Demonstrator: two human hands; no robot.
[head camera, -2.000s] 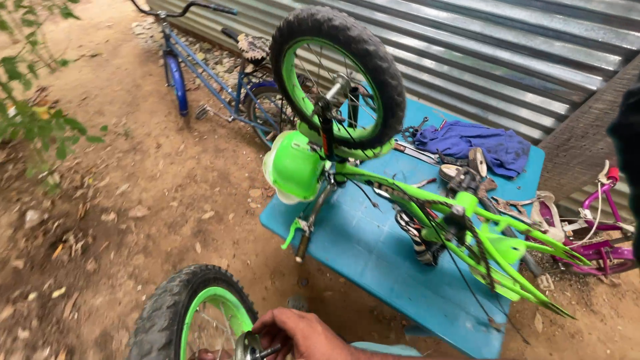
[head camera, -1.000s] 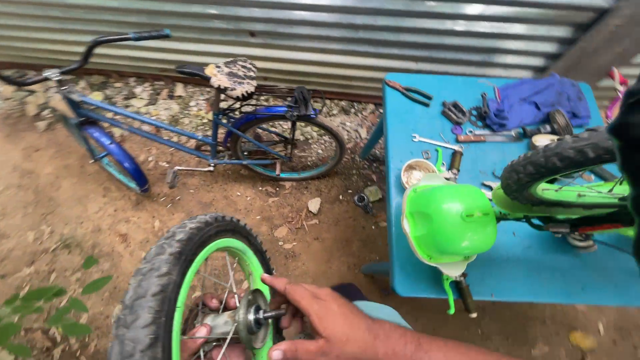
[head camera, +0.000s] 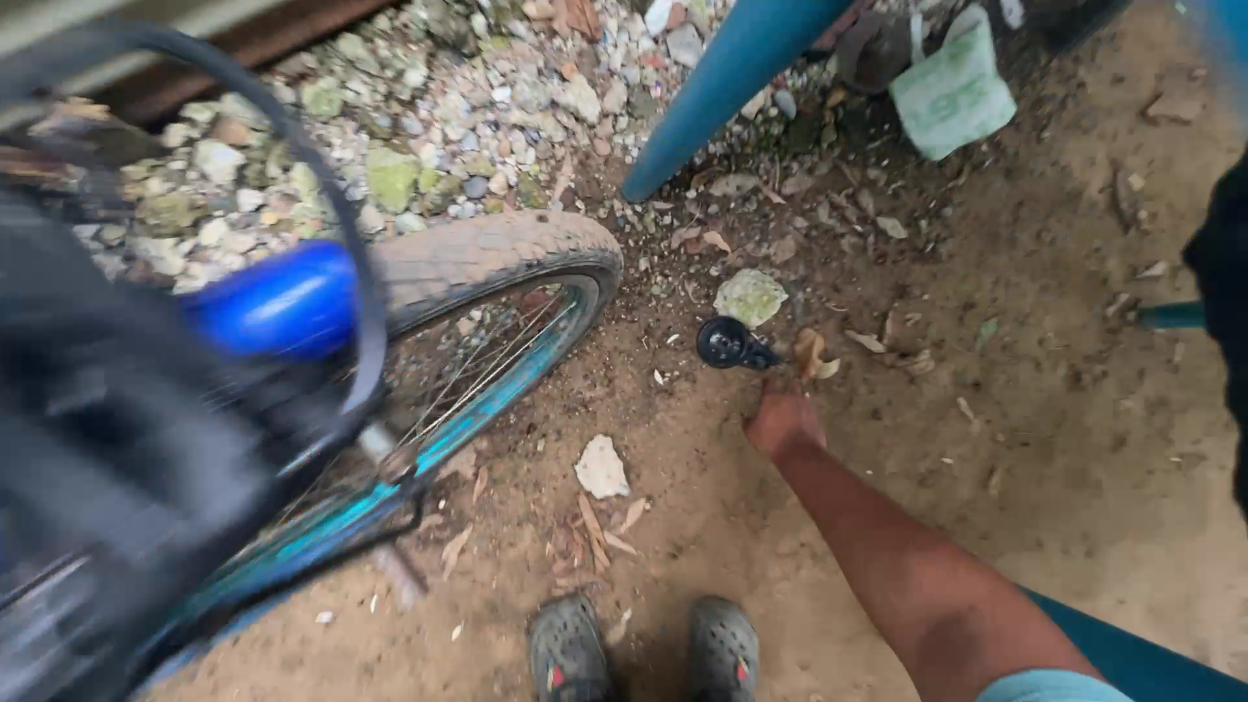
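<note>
My right hand (head camera: 786, 421) reaches down to the dirt, its fingertips at the narrow end of a small round black part (head camera: 726, 343), which looks like a bicycle bell or an oil can. Whether the fingers close on it cannot be told, since the back of the hand hides them. A pale greenish stone (head camera: 751, 297) lies just beyond the black part, and a curled dry leaf (head camera: 814, 354) is right beside the fingers. My left hand is out of the frame.
A bicycle's rear wheel (head camera: 507, 255) with a blue fender (head camera: 283, 302) fills the left. A blue table leg (head camera: 726, 93) stands at the top, near a pale green cloth-like piece (head camera: 954, 93). A whitish stone (head camera: 603, 466) lies before my clogs (head camera: 568, 643).
The view has swung down to the ground beside the blue bicycle. My right hand, earlier at the green-rimmed wheel's hub, now reaches to the ground; that wheel has left the view.
</note>
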